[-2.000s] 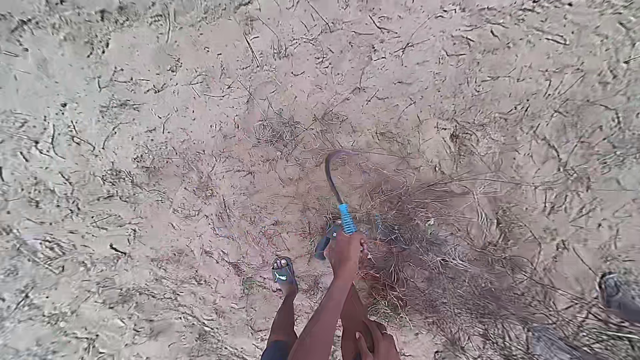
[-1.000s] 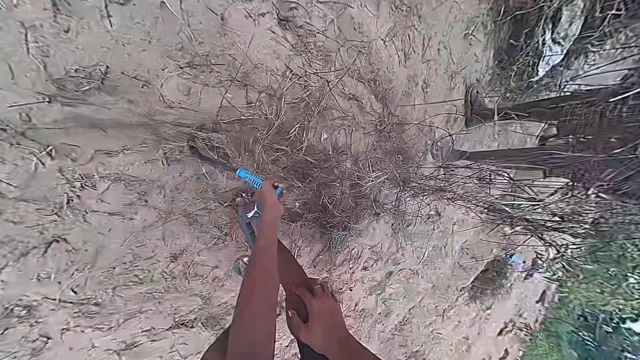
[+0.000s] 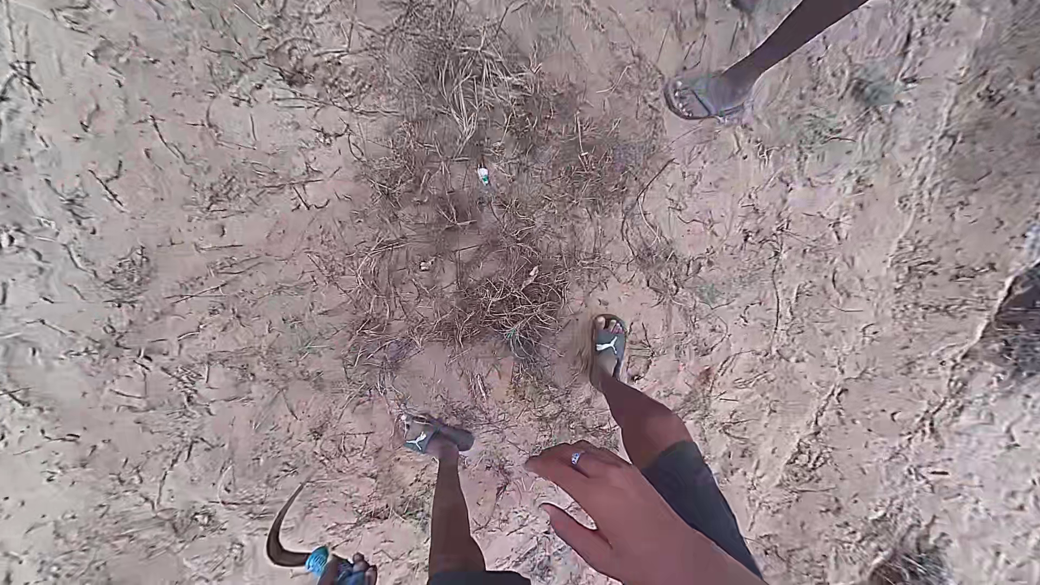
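At the bottom left edge, my left hand [image 3: 364,570] is closed around the blue handle of a sickle [image 3: 280,540]; most of that hand is cut off by the frame. The dark curved blade points up, over the sandy ground. My right hand [image 3: 601,496] wears a ring and hangs with bent fingers and thumb apart, holding nothing, in front of my right leg. Beyond my feet lies a heap of dry twigs and brushwood [image 3: 512,301]. A small white and green scrap [image 3: 484,175] rests among the twigs.
My sandaled feet stand apart, the left sandal [image 3: 421,437] near the sickle side and the right sandal [image 3: 608,345] beside the heap. Another person's sandaled foot [image 3: 711,93] is at the top right. A dark object [image 3: 1020,301] lies at the right edge.
The view has swung markedly. My left hand with the sickle has gone from near the brush to the bottom left edge, away from the heap. My right hand is now apart from my left arm.
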